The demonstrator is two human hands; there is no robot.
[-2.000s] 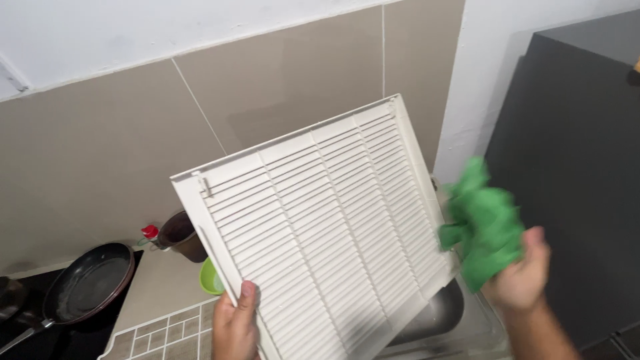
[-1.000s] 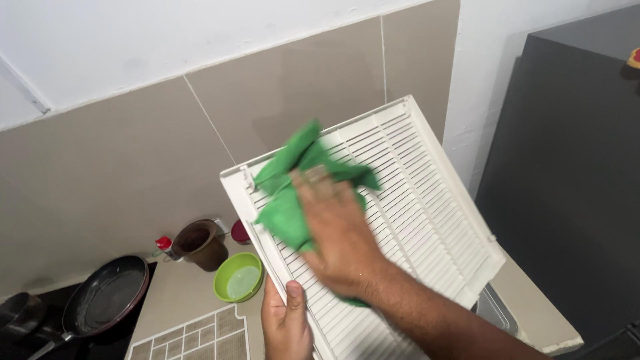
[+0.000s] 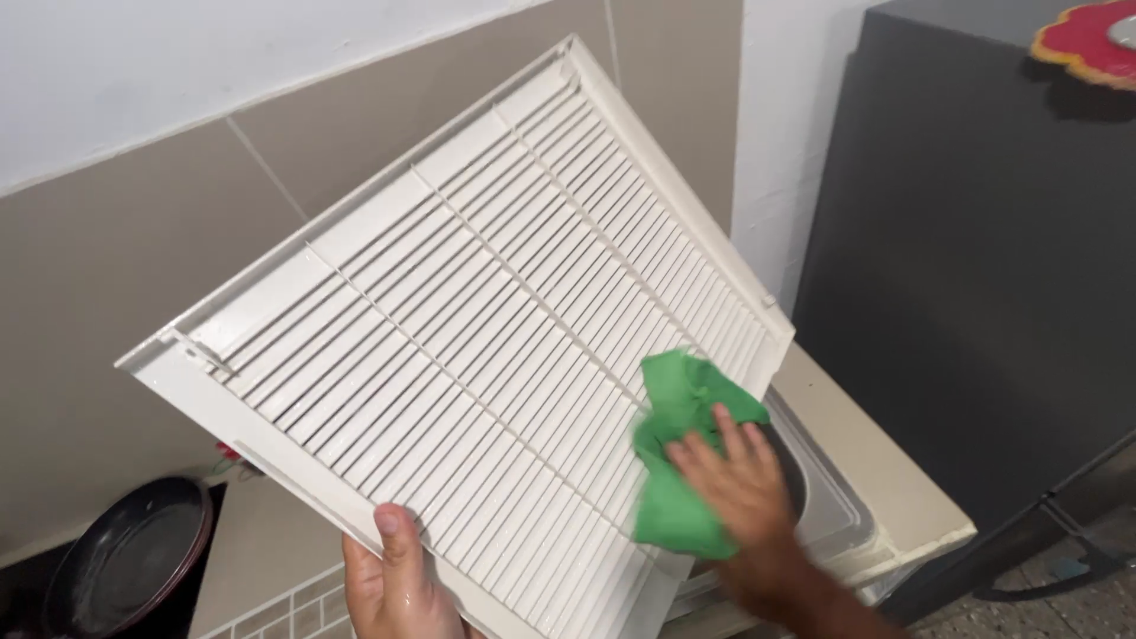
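A white louvered plastic grille panel [image 3: 479, 355] is tilted in front of me above the counter and sink. My left hand [image 3: 399, 577] grips its lower left edge, with the thumb on the front of the frame and the other fingers behind it. My right hand [image 3: 741, 484] presses a crumpled green cloth [image 3: 683, 444] against the slats at the panel's lower right; the hand is slightly blurred. Drops of water show on the frame. The panel's back is hidden.
A steel sink [image 3: 830, 484] lies behind and right of the panel, set in a beige counter [image 3: 874, 444]. A black frying pan [image 3: 133, 555] is at the lower left. A dark grey refrigerator [image 3: 967, 266] stands at the right, with a red, yellow-edged mat [image 3: 1087, 44] on top. A tiled wall [image 3: 115, 284] rises behind.
My right hand, with the green cloth, was off the panel's right side, then on its upper left slats, and is now at its lower right. The panel now hides the green bowl.
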